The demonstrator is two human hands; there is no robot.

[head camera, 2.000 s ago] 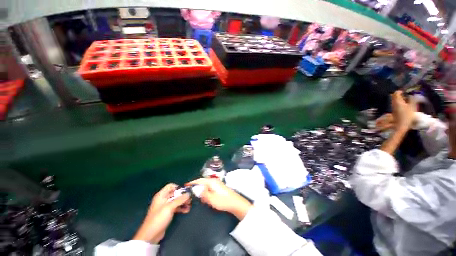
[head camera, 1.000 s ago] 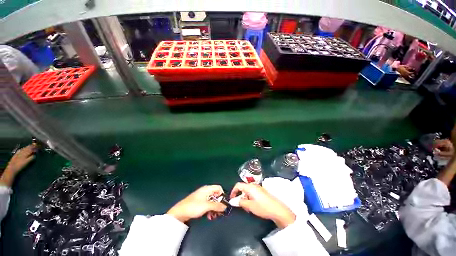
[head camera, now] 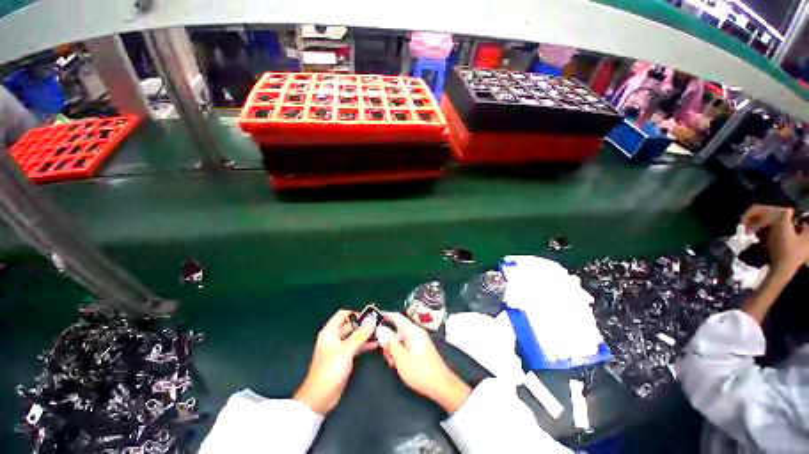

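Observation:
A small black-and-silver module (head camera: 367, 316) is held between my two hands at the lower middle. My left hand (head camera: 333, 355) grips it in the fingertips. My right hand (head camera: 414, 356) pinches a small white wipe (head camera: 385, 333) against the module's right side. The fingers partly hide both. A clear bottle with a metallic top and a red-and-white label (head camera: 426, 306) stands just beyond my right hand. A second, greyer bottle (head camera: 484, 293) stands to its right.
White wipes lie on a blue tray (head camera: 530, 340), with white strips (head camera: 544, 395) in front. Heaps of parts lie left (head camera: 111, 386) and right (head camera: 652, 306). Single parts (head camera: 459, 255) lie on the green belt. Red (head camera: 344, 115) and black (head camera: 532, 102) compartment trays are stacked beyond. A coworker's arm (head camera: 736, 341) is at right.
The view has shifted slightly. My hands have raised the module and turned it to show a lighter face. The coworker's hands at right are higher and more visible; the far-left hand is out of view.

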